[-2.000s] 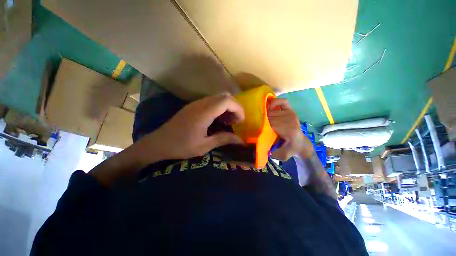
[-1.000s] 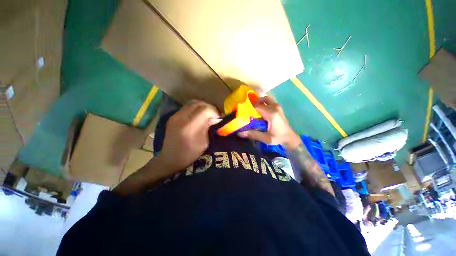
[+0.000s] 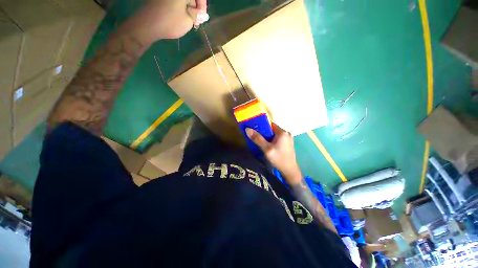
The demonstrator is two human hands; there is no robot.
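Observation:
A brown carton point(image 3: 283, 68) stands on the floor in front of me, its top closed with a centre seam. My right hand point(image 3: 278, 149) grips a blue and orange-yellow tape gun point(image 3: 255, 123) at the near edge of the carton top. My left hand point(image 3: 181, 18) is raised at the top edge of the view and partly cut off. Its fingers pinch a small whitish tape end point(image 3: 201, 19). A thin, nearly clear strip runs from there towards the tape gun. Whether the strip touches the carton cannot be told.
Large cartons point(image 3: 36, 68) stand at the left. An open carton point(image 3: 167, 149) is beside my body. The green floor point(image 3: 367, 57) has yellow lines and thin loose strips. White rolled bundles point(image 3: 372, 189), blue crates point(image 3: 343, 222) and more cartons are at the lower right.
My left hand has moved from close by the tape gun up and away to the far left, with a strip now drawn out. The tape gun has turned blue side up over the carton's near edge.

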